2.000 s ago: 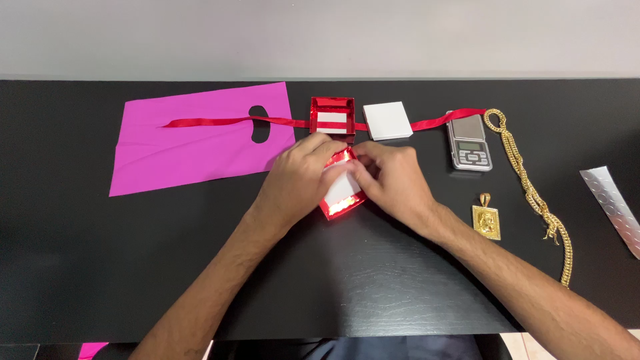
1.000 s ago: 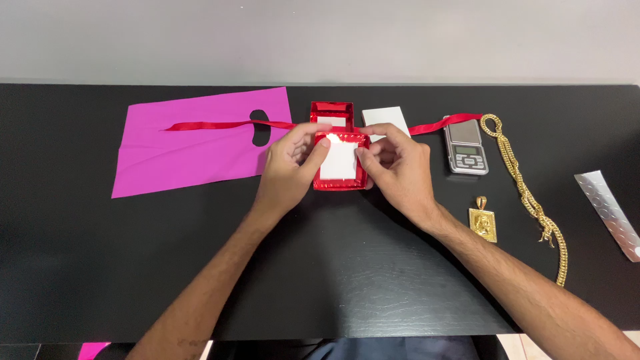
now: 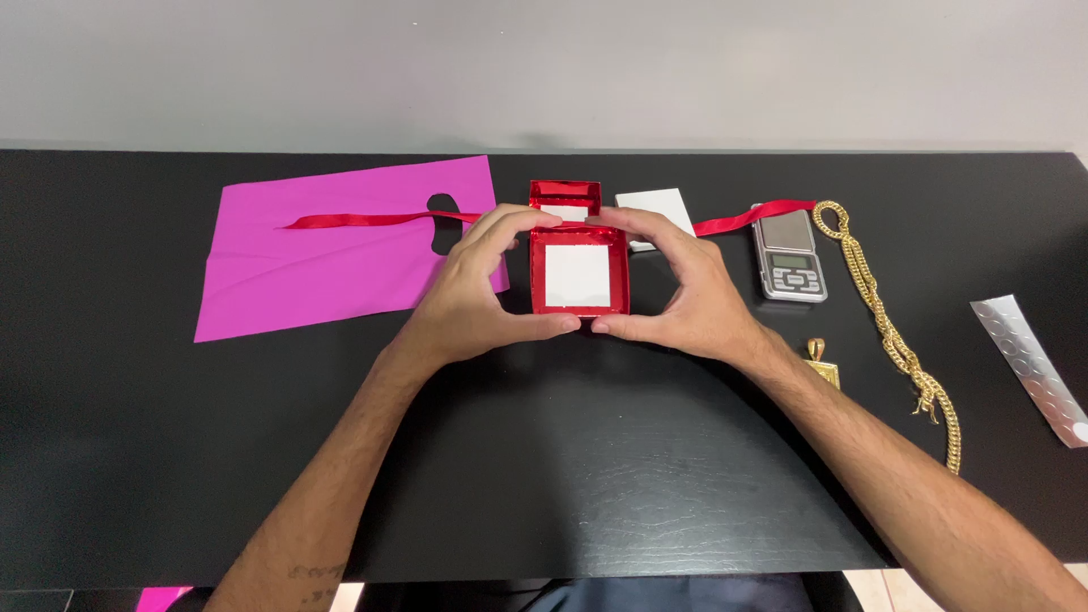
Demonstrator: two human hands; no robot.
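My left hand and my right hand hold a shiny red box part with a white square inside, thumbs on its near side and fingers on its far side. Just behind it stands another red box part, partly covered by my fingertips. A white square pad lies behind my right hand. Red ribbon runs from the left, behind the hands, to the right.
A magenta plastic bag lies at left on the black table. To the right are a digital pocket scale, a gold-coloured chain, a gold-coloured pendant partly behind my forearm, and a silver sticker strip.
The held red box part was tilted and largely covered by my hands; now it faces up squarely, its sides upright. My thumbs have moved from its inside to its near edge.
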